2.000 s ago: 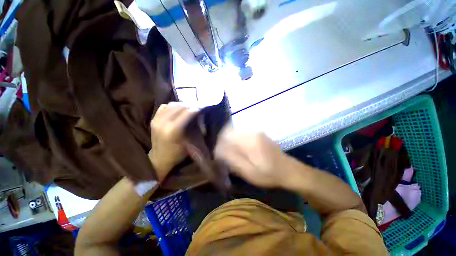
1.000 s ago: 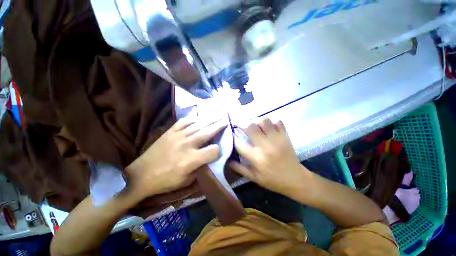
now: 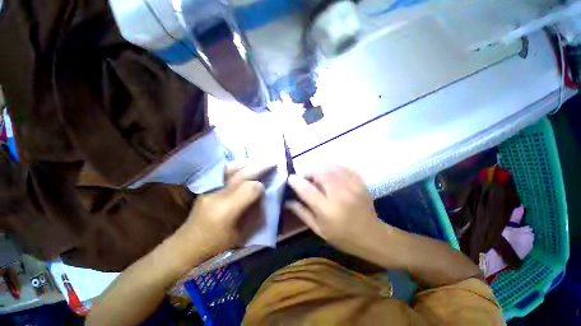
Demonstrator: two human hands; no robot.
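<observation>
The brown trousers (image 3: 121,108) lie bunched on the table left of the needle area. A pale lining strip (image 3: 272,216) with a dark brown edge runs from the bright lamp spot toward me. My left hand (image 3: 223,207) grips the pale strip from the left, fingers bent. My right hand (image 3: 334,200) pinches the dark edge of the strip close beside it. More pale lining (image 3: 185,167) shows along the brown cloth. The sewing machine head (image 3: 255,32) is above; glare hides the presser foot and needle.
A green basket (image 3: 553,191) with brown, red and pink pieces stands at the right below the table edge (image 3: 471,143). A blue basket (image 3: 220,290) is below the table. A red-handled tool (image 3: 73,296) lies at the lower left.
Since one second ago, my left hand has shifted down and left and its fingers have curled. The brown strip end over my lap has gone from view; more pale lining shows at left.
</observation>
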